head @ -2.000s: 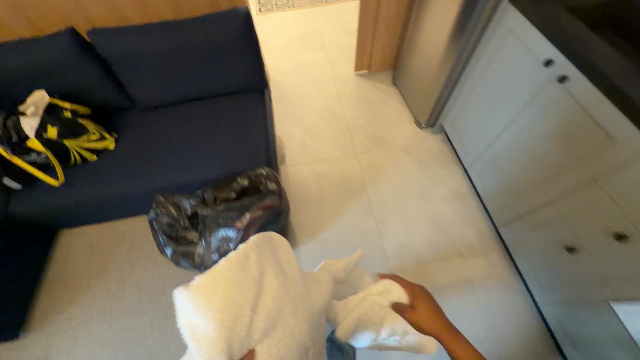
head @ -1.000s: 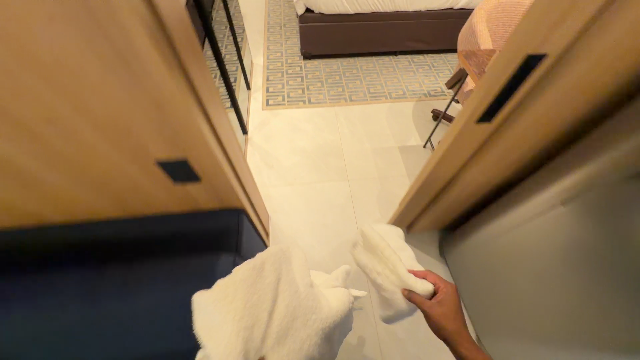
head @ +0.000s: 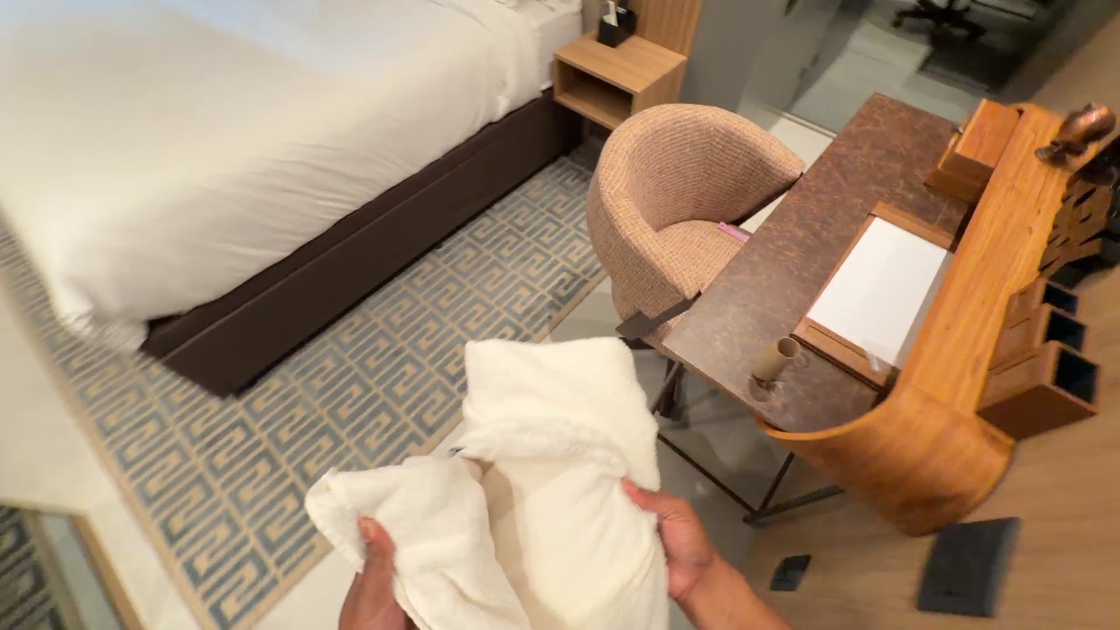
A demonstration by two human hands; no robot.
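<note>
A bundle of white terry cloth (head: pixel 560 437), loosely folded, fills the lower middle of the head view. My left hand (head: pixel 376 573) grips its left part from below, thumb on top. On the right edge of the same cloth my right hand (head: pixel 678 542) is closed, with the thumb lying over the fabric. The cloth's lower end runs out of the frame, and most of the fingers of both hands are hidden behind it.
A bed with a white cover (head: pixel 289 131) and dark base stands left on a patterned rug (head: pixel 367 350). To the right are a tweed armchair (head: pixel 665 201) and a desk (head: pixel 787 262) with a cardboard tube (head: pixel 774 360) and paper (head: pixel 879 280). Behind stands a wooden nightstand (head: pixel 621 66).
The view has moved from the sofa area through a doorway to the bed and desk. Both hands now show on the cloth, which is held closer together than before.
</note>
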